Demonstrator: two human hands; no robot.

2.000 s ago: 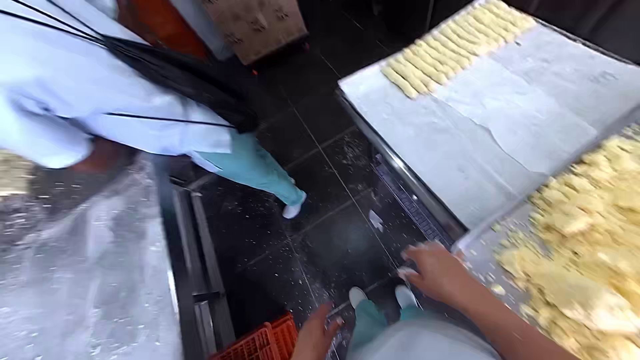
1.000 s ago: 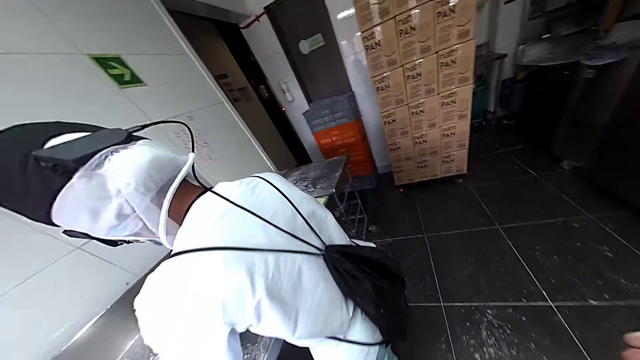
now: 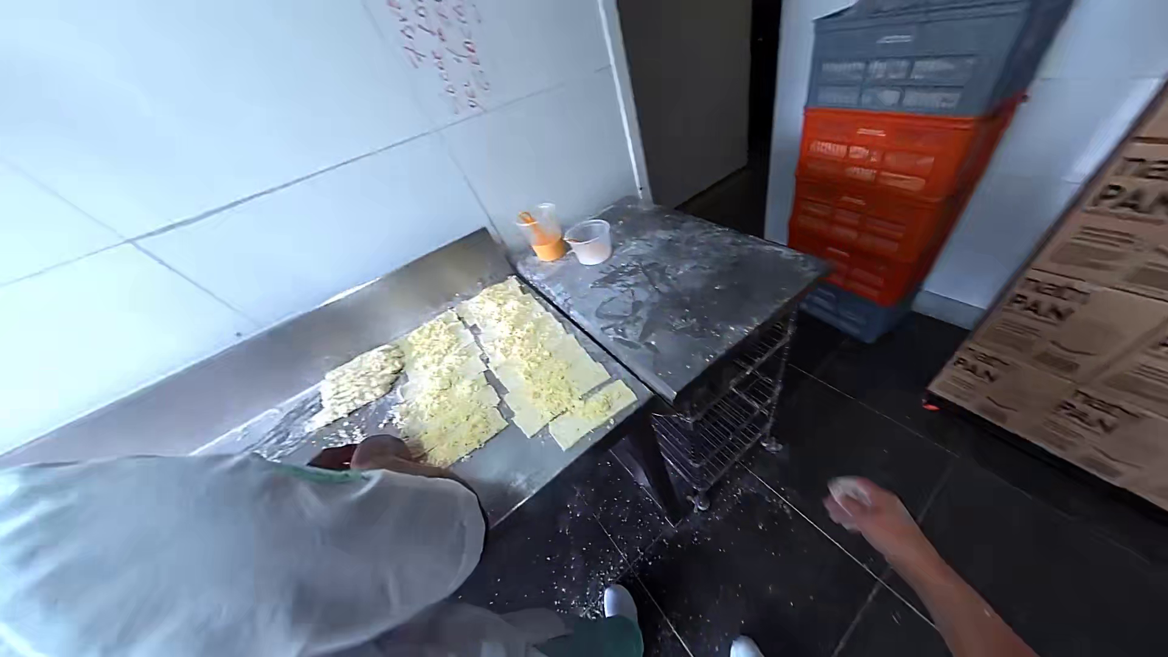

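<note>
My right hand (image 3: 862, 511) hangs over the dark tiled floor at the lower right, fingers curled, with a whitish patch at the fingers. Whether it holds anything cannot be told. My left hand is out of view. To the left, a co-worker in a white garment (image 3: 237, 557) leans over a metal worktable (image 3: 525, 465), one hand (image 3: 383, 452) at the edge of the dough. On that table lie flat dough pieces (image 3: 538, 356) topped with crumbly pale-yellow filling, and a lumpy pale mass (image 3: 360, 380) beside them.
A floury dark side table (image 3: 693, 283) with a wire rack (image 3: 721, 433) below holds a container of orange liquid (image 3: 543, 239) and a clear measuring cup (image 3: 590, 242). Stacked orange and grey crates (image 3: 881, 192) stand behind. Cardboard boxes (image 3: 1049, 347) rise at right. White crumbs dot the floor.
The view has swung to the co-worker's table, away from the tray of rolled dough seen two seconds ago. My left hand, seen then, is out of view.
</note>
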